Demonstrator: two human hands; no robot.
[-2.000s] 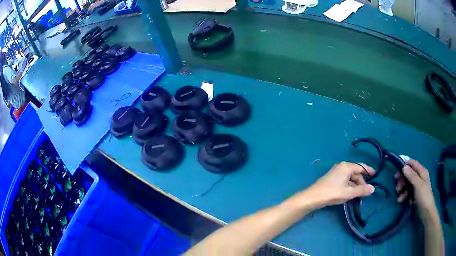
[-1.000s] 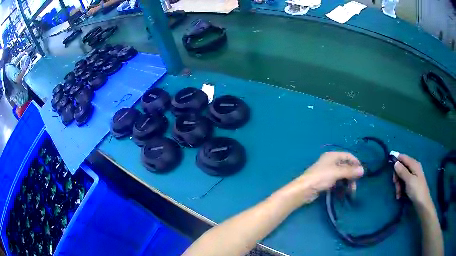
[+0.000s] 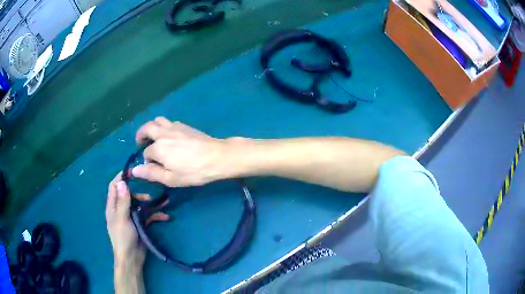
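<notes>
A black headband (image 3: 230,252) lies as an open arc on the teal bench, lower left of centre. My left hand (image 3: 124,221) grips its left side, near a small yoke (image 3: 151,201). My right hand (image 3: 178,152) reaches in from the right, its thumb and fingers around the yoke end at the top left. The palm hides part of this end and the grip there is partly blurred. No ear cup is seen on this headband.
Another headband (image 3: 288,92) with a trailing wire lies above on the bench. One more (image 3: 196,17) is on the green belt (image 3: 115,74). Black ear cups (image 3: 46,241) sit at lower left. An orange box (image 3: 426,57) stands at the bench edge, upper right. A fan is at upper left.
The view has swung right, bringing the orange box and floor into sight. My left hand now holds the headband's side. My right hand has moved over the yoke end.
</notes>
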